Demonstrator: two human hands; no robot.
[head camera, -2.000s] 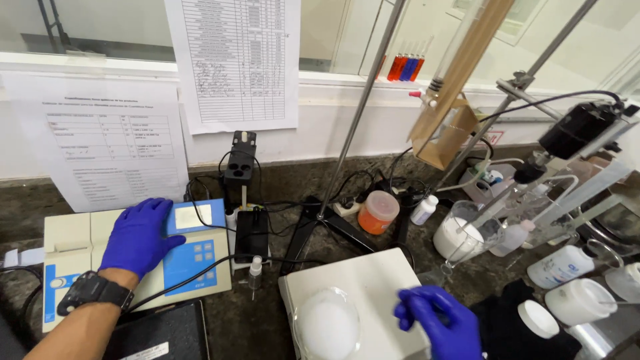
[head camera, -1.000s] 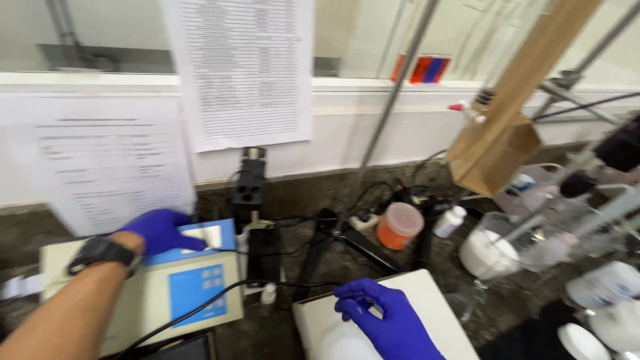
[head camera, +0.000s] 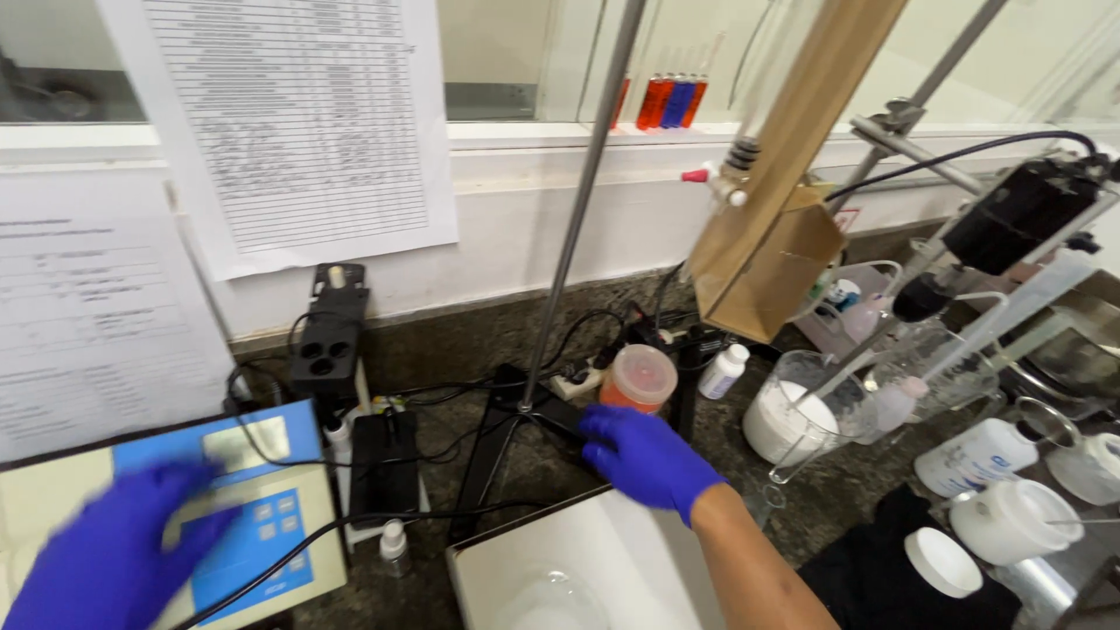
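My left hand (head camera: 122, 542), in a blue glove and blurred, hovers over the blue keypad side of a benchtop meter (head camera: 249, 503), thumb and fingers apart with nothing seen between them. My gloved right hand (head camera: 643, 455) is beside the black tripod base of a stand (head camera: 516, 420), its fingertips just below a clear-lidded tub with orange contents (head camera: 640, 376); whether it touches the tub or base I cannot tell. Below it lies a white flat-topped box-like device (head camera: 630, 551), with a round glass dish (head camera: 551, 604) at the bottom edge.
A small dropper bottle (head camera: 395, 547) and a black cable lie between the devices. A white bottle (head camera: 724, 371), a glass beaker of white material (head camera: 792, 420) under an overhead stirrer (head camera: 1019, 210), and several white jars stand at right. A metal rod (head camera: 582, 201) rises mid-view.
My right hand has moved from over the white device to beside the tub and stand base. My left hand has come back from the meter's display toward its keypad. The view has shifted.
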